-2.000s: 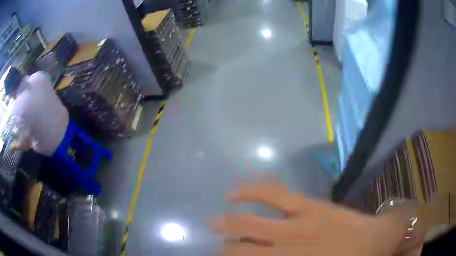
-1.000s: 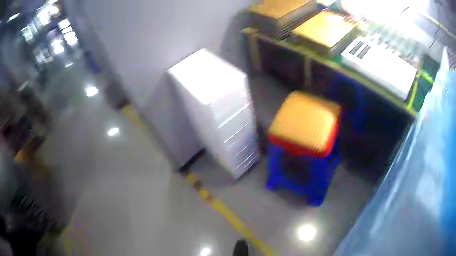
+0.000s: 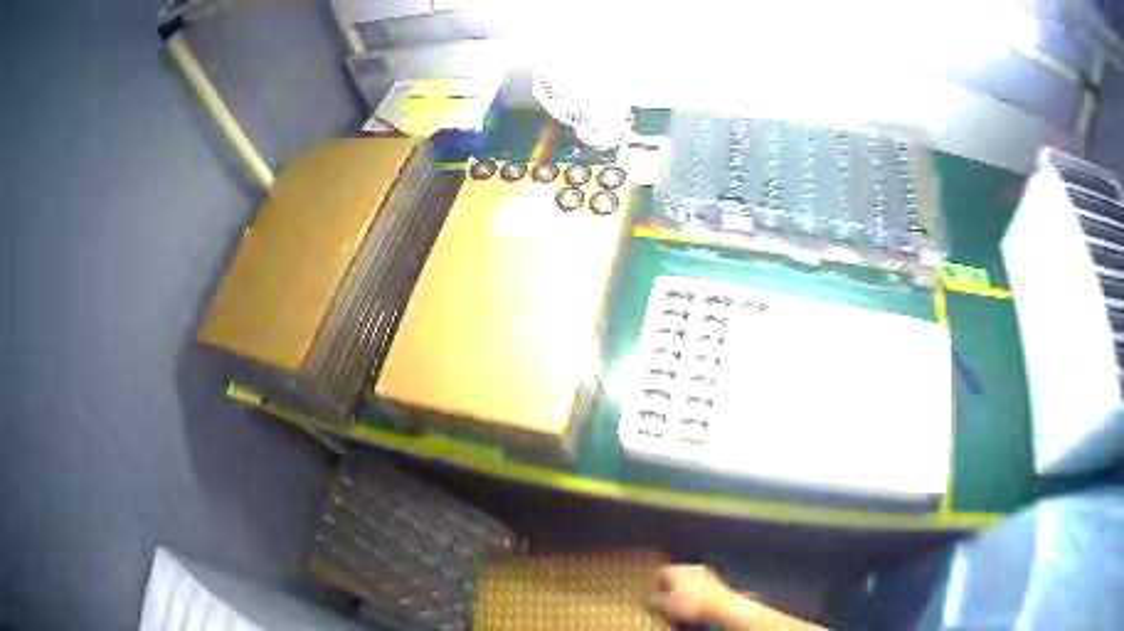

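Observation:
My right hand is small and partly cut off at the bottom edge. It is at the right side of a yellow, woven-looking seat, with its fingers at the seat's edge; the finger detail is blurred. My left hand is not in view. On the green-matted bench, a white holding tray has small dark parts in columns at its left side. Round dark-rimmed components sit at the far end of a cardboard-topped stack.
Another cardboard-topped stack stands at the left. Filled clear trays lie at the back. White trays stand at the right beside a blue surface. A dark patterned stack stands below the bench's yellow-taped edge.
The view has turned from the floor and aisle to the bench, now closer. The yellow seat now shows at the bottom edge, with my right hand at it.

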